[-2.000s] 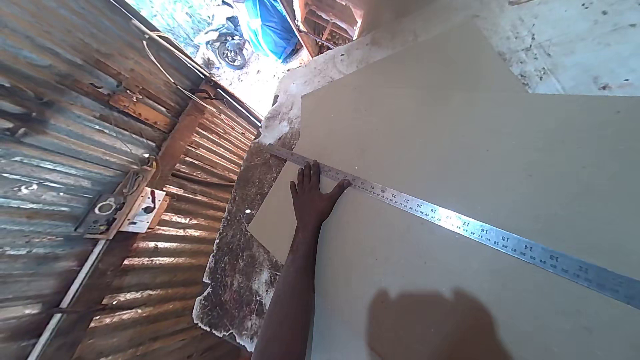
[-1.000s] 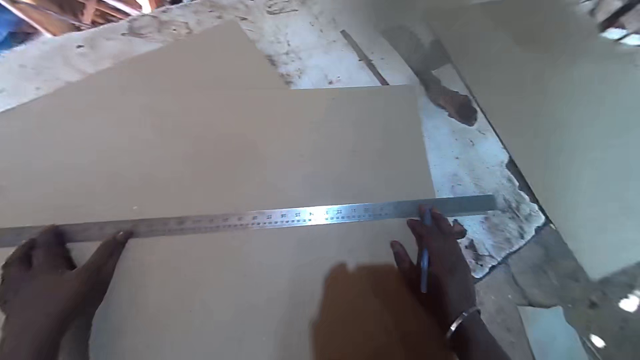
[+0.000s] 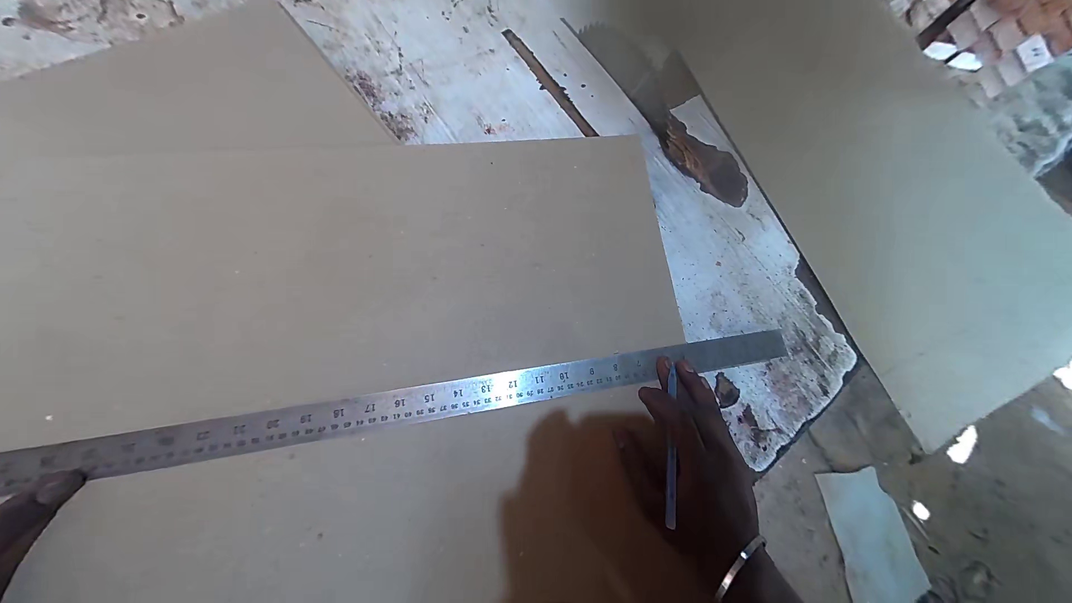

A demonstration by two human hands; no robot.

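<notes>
A long steel ruler (image 3: 469,394) lies across a large tan board sheet (image 3: 377,268), its right end reaching past the sheet's edge. At the left border my left hand (image 3: 38,511), partly cut off, presses its thumb on the ruler's lower edge. My right hand (image 3: 703,452), with a metal bangle at the wrist, rests fingertips on the ruler near the sheet's right edge. It holds a slim blue pen or pencil (image 3: 671,461) between its fingers, the upper end at the ruler.
Under the sheet is a worn white tabletop (image 3: 720,260) with a ragged corner. A dark narrow strip (image 3: 548,82) lies on it beyond the sheet. Another large board (image 3: 888,193) stands or leans at the right. A pale scrap (image 3: 871,532) lies on the floor.
The view has swung right since the first frame. Since one second ago, the view has come closer to the ruler's right end; my right hand remains there with the pen or pencil.
</notes>
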